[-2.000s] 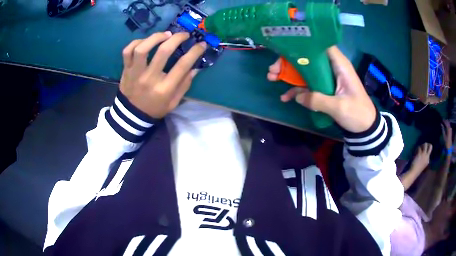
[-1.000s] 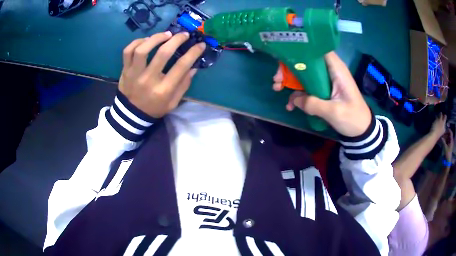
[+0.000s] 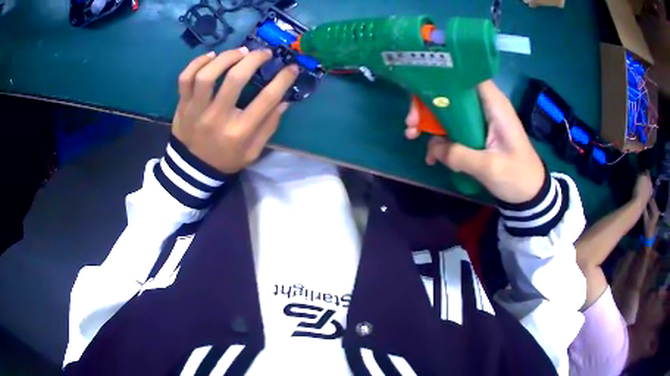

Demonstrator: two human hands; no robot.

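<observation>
My right hand holds the green hot glue gun by its handle, fingers at the orange trigger. The gun's orange nozzle end is at the blue battery cell in a black housing. A glue stick sticks out of the gun's rear. My left hand rests its fingertips on the housing and holds it on the green bench. The gun partly covers the cell, and my fingers cover part of the housing. A short lead with a white part shows below the gun.
Black brackets lie behind my left hand. Another housing is at the far left. Several housings with blue cells stand at the right, beside an open cardboard box of blue cells and wires. Another person's arm is at the right edge.
The glue gun and my right hand have shifted slightly downward, then stayed nearly still. My left hand stays on the housing. The other person's arm has moved at the right.
</observation>
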